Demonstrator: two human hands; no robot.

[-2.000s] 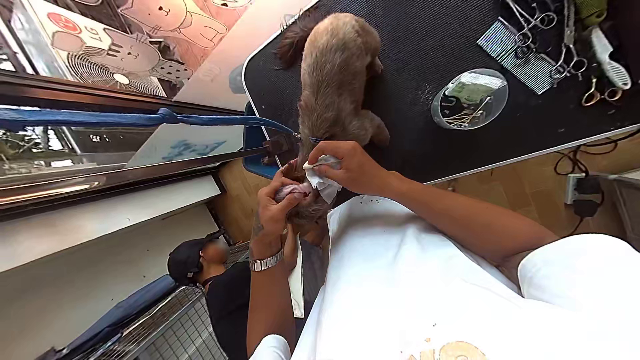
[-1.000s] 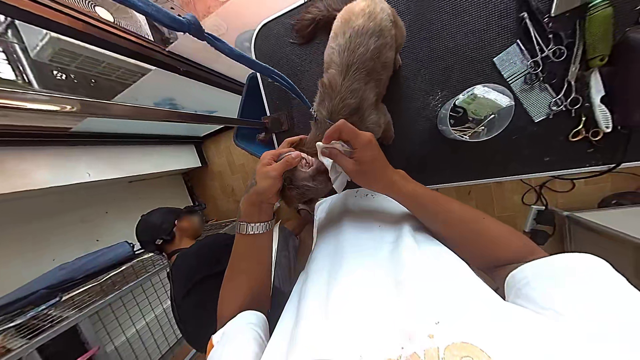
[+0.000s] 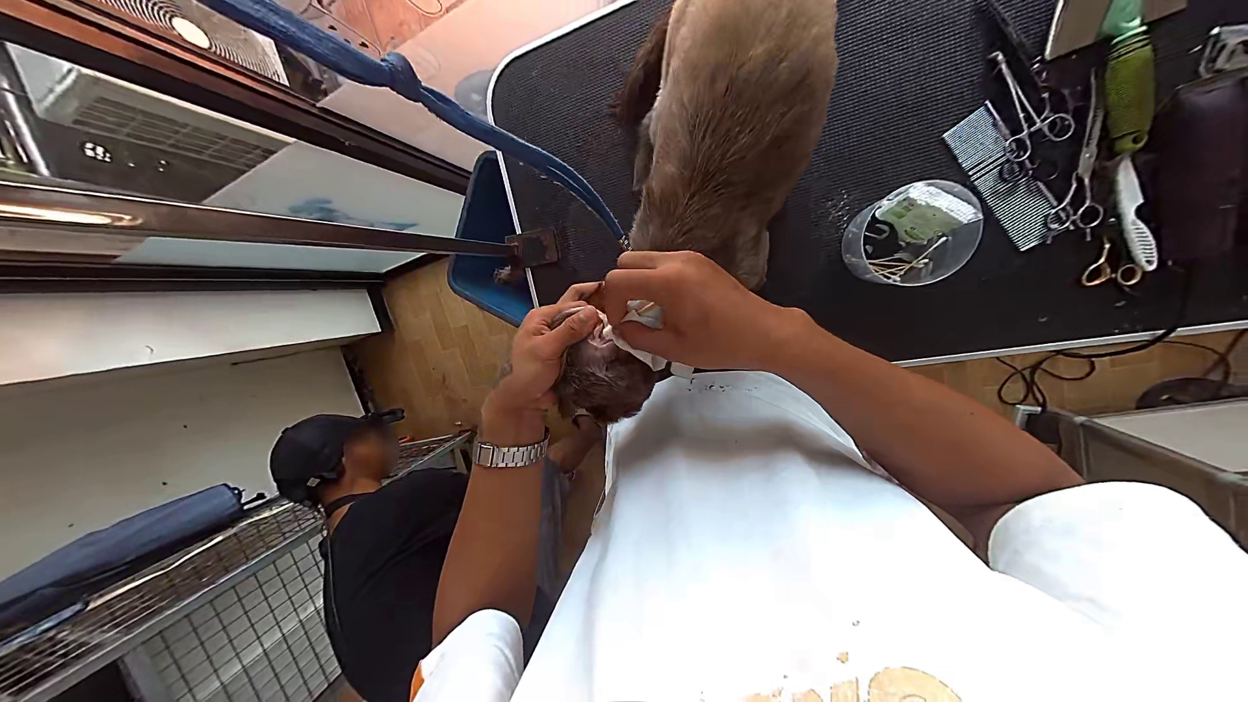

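A brown-grey, short-clipped animal, apparently a dog [image 3: 741, 117], stands on the black grooming table [image 3: 907, 107], its head [image 3: 604, 375] at the near edge against my white shirt. With my left hand [image 3: 546, 356] I pinch its ear flap, folded back so the pink inside shows. My right hand [image 3: 682, 302] holds a white wipe [image 3: 636, 346] against the ear opening; the fingertips are partly hidden behind the hand. A blue leash [image 3: 517, 146] runs down to the animal's neck.
An oval dish [image 3: 914, 234] with cotton swabs lies on the right. Beyond it are a metal comb [image 3: 999, 175], several scissors [image 3: 1082, 195], a green-handled brush [image 3: 1131, 88] and a white comb [image 3: 1134, 214]. A blue bin [image 3: 478, 278] and metal post [image 3: 292, 229] stand left. A person [image 3: 390, 556] is below left.
My right hand has turned, its back now more over the ear, with the wipe still in it. The left hand keeps hold of the ear. The view has moved closer.
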